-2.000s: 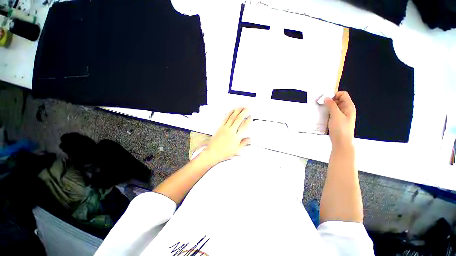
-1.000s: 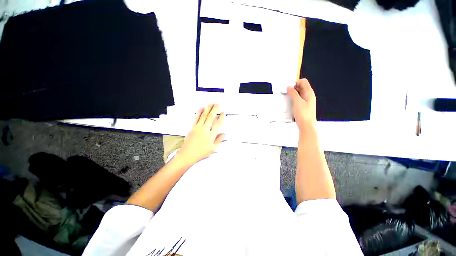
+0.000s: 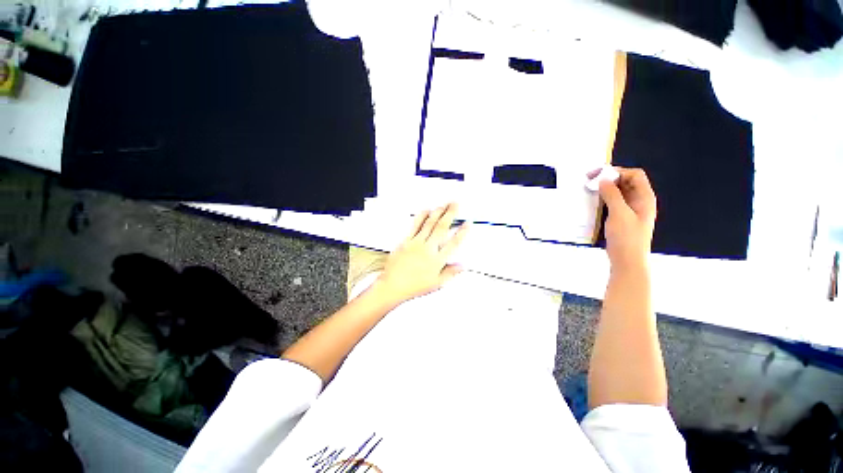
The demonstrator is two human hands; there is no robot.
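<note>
The white card template [image 3: 518, 111] lies on a black cut panel [image 3: 689, 157]; dark cloth shows through its slots and windows, and its right edge is yellow-tan. My right hand [image 3: 629, 203] is at the template's lower right edge, fingertips pinching a small whitish piece of chalk [image 3: 603, 177]. My left hand [image 3: 425, 254] rests flat with fingers spread at the template's lower left, near the table's front edge, holding nothing. The pile of black marked panels [image 3: 222, 111] lies to the left, with a faint pale line on top.
A black cylinder-like object [image 3: 46, 65] and a yellow-labelled bottle [image 3: 11, 78] stand at the far left. Dark cloth heaps [image 3: 800, 23] lie at the back right. A thin reddish-brown tool [image 3: 834, 275] lies at the right. Cloth heaps [image 3: 139, 356] cover the floor below left.
The camera view swung right, then back. Compared with two seconds ago, the template sits slightly further left relative to my right hand. Both hands keep much the same pose.
</note>
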